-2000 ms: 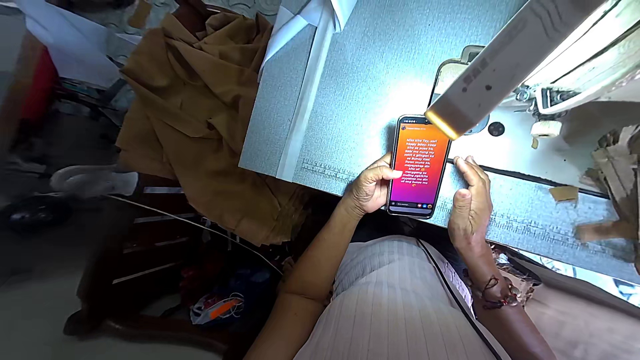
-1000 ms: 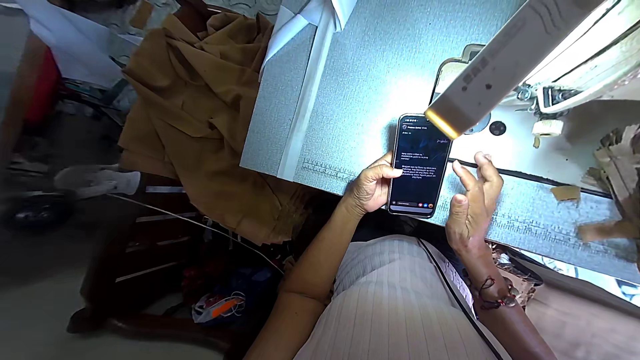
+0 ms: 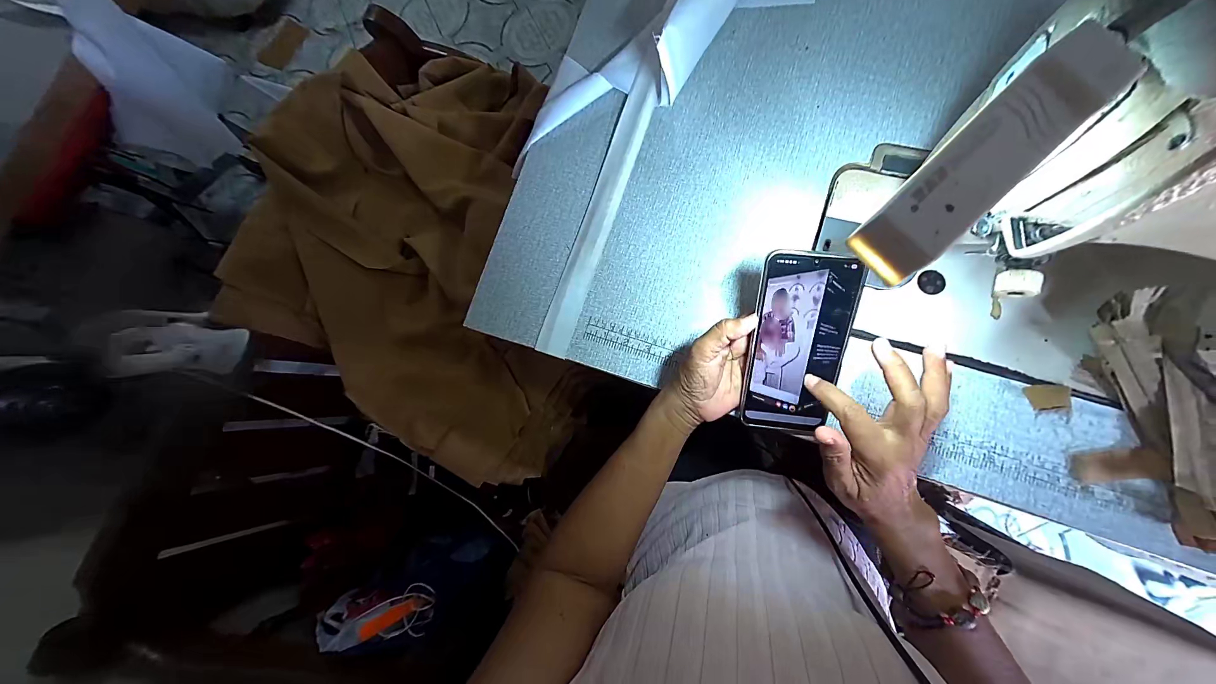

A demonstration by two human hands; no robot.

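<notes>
A smartphone [image 3: 803,340] with a lit screen is held upright over the front edge of a grey sewing table [image 3: 703,190]. My left hand [image 3: 714,372] grips its left side, the thumb along the edge. On the screen a picture shows beside a dark panel with writing. My right hand [image 3: 879,427] touches the lower right of the screen with the index fingertip, its other fingers spread and holding nothing. Just beyond the phone stands a sewing machine [image 3: 1121,190] with a lit lamp bar [image 3: 997,157] over its bed.
Brown cloth [image 3: 380,256] is heaped left of the table, over dark wooden furniture. White fabric [image 3: 684,43] lies on the table's far left part. Fabric strips [image 3: 1149,380] are piled at the right. A thin white cable [image 3: 380,446] hangs at the lower left, above a plastic bag [image 3: 375,617].
My right index finger has come onto the phone's screen from beside it. The screen has gone from a red and orange page to a dark one, then to a picture beside a dark panel.
</notes>
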